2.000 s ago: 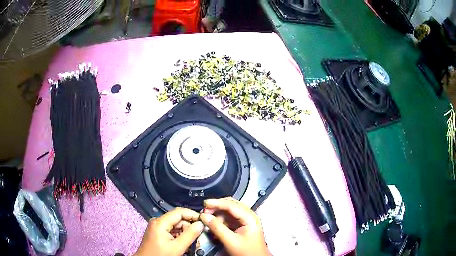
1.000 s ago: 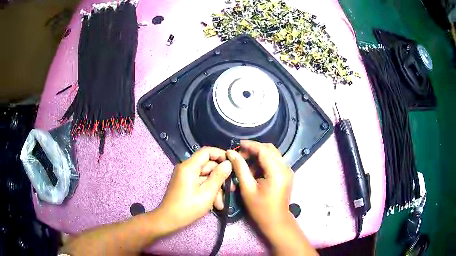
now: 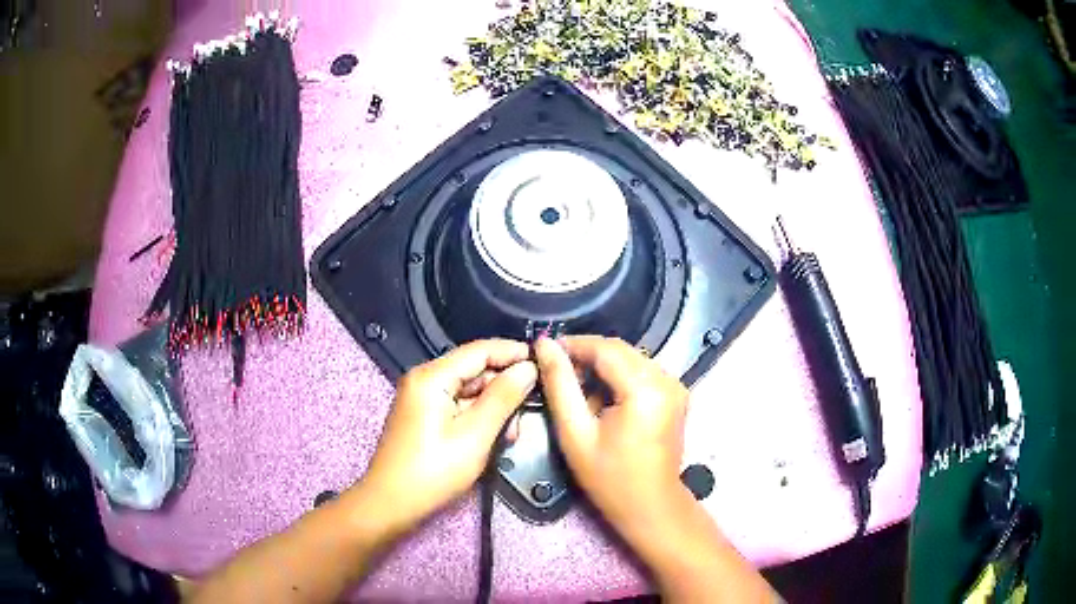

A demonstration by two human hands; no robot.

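A speaker driver [image 3: 550, 224] with its silver magnet up sits on a black square panel [image 3: 725, 283], one corner towards me. My left hand [image 3: 454, 413] and my right hand [image 3: 614, 407] meet at the magnet's near side, by the small terminals [image 3: 545, 332]. Their fingertips pinch the end of a black sleeved lead [image 3: 485, 531], which runs down from the left hand to the near edge. The wire tips are mostly hidden by the fingers.
A lead bundle [image 3: 236, 189] lies at left, a plastic bag [image 3: 124, 431] below it. Small metal clips [image 3: 661, 77] are heaped behind the panel. An electric screwdriver [image 3: 830, 360] lies at right. Beyond it are another lead bundle [image 3: 932, 271] and a speaker [image 3: 962, 130] on green.
The view has tilted down and shifted. My hands moved from the panel's near part up to the terminals, with the lead's end between them; its black cord now shows hanging towards me.
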